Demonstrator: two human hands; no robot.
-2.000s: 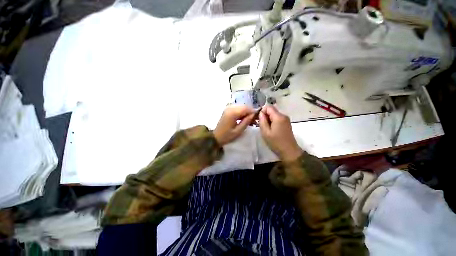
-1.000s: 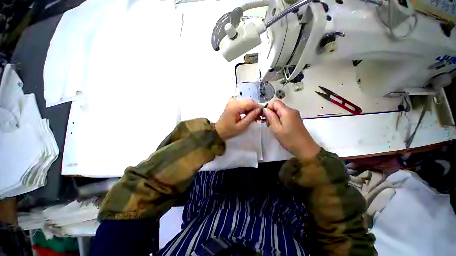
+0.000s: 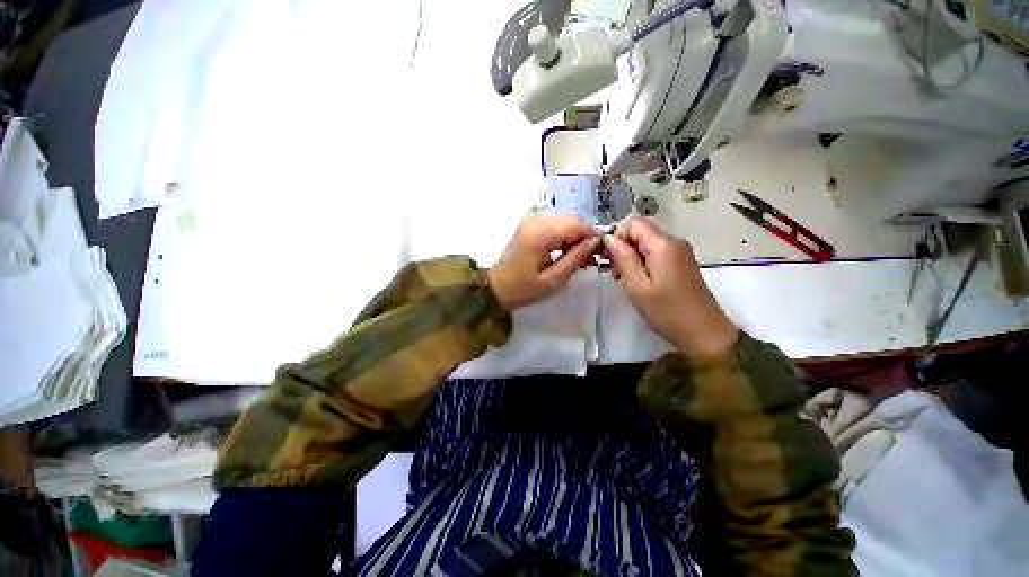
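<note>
My left hand (image 3: 546,259) and my right hand (image 3: 663,277) meet fingertip to fingertip just in front of the needle plate (image 3: 615,198). They pinch a tiny part (image 3: 606,234) between them, mostly hidden by the fingers; what it is cannot be told. A bit of red shows under the fingertips. A white fabric panel (image 3: 305,225) spreads over the table to the left, with its edge below my hands. The sewing machine (image 3: 688,90) stands just beyond my hands.
Red-handled snips (image 3: 784,225) lie on the machine bed to the right. The lamp head (image 3: 566,74) hangs left of the machine head. Stacked white pieces (image 3: 56,304) lie at the far left. A white and beige heap (image 3: 937,473) is at the lower right, below table level.
The view has shifted, so the machine and snips appear larger and farther right. Both hands stay together at the same place by the needle plate, with small finger movements.
</note>
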